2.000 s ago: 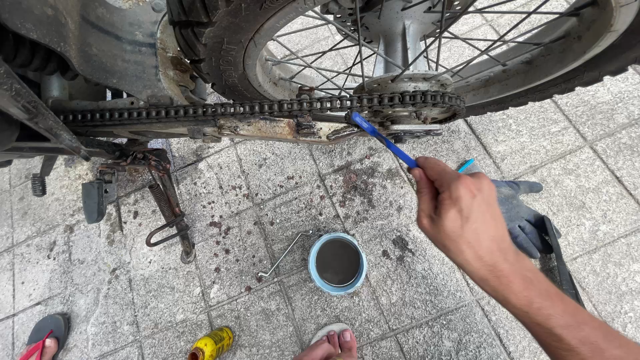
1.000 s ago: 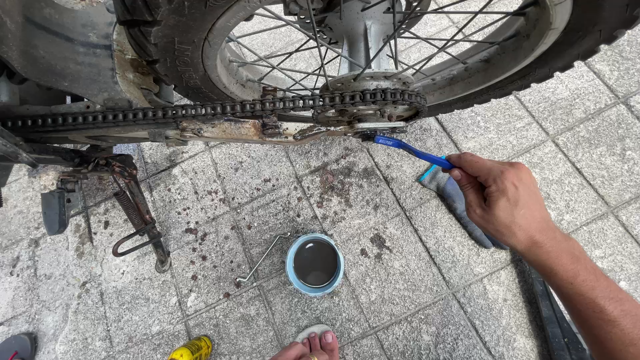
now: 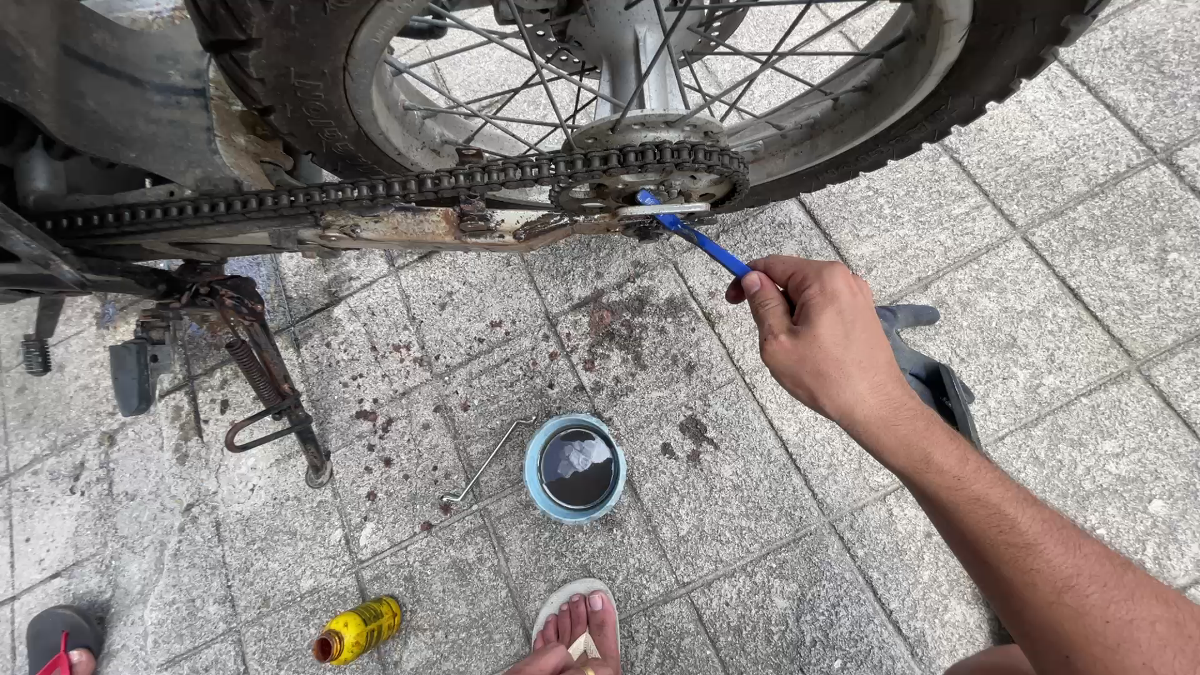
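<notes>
My right hand [image 3: 820,333] grips the handle of a blue plastic brush [image 3: 703,242]. The brush's head reaches to the rear sprocket [image 3: 727,173] of a motorcycle, near the swingarm's end; its bristles cannot be made out. The drive chain [image 3: 375,192] runs from the sprocket to the left, above the rusty, paint-worn swingarm [image 3: 403,228]. My left hand [image 3: 553,662] shows only in part at the bottom edge, over the sandalled foot, and what it does is hidden. A light-blue container [image 3: 534,478] of dark liquid stands on the paving below the swingarm.
The spoked rear wheel [image 3: 975,94] fills the top. A rusty kickstand [image 3: 272,375] rests at left. A bent metal rod [image 3: 487,461] lies beside the container, and an uncapped yellow bottle [image 3: 361,630] lies nearer. Behind my wrist is a dark glove [image 3: 905,347]. Another person's sandalled foot [image 3: 66,642] is bottom left.
The brush has moved from the underside of the chain area onto the sprocket, still in my right hand. My left hand has come partly into view at the bottom edge.
</notes>
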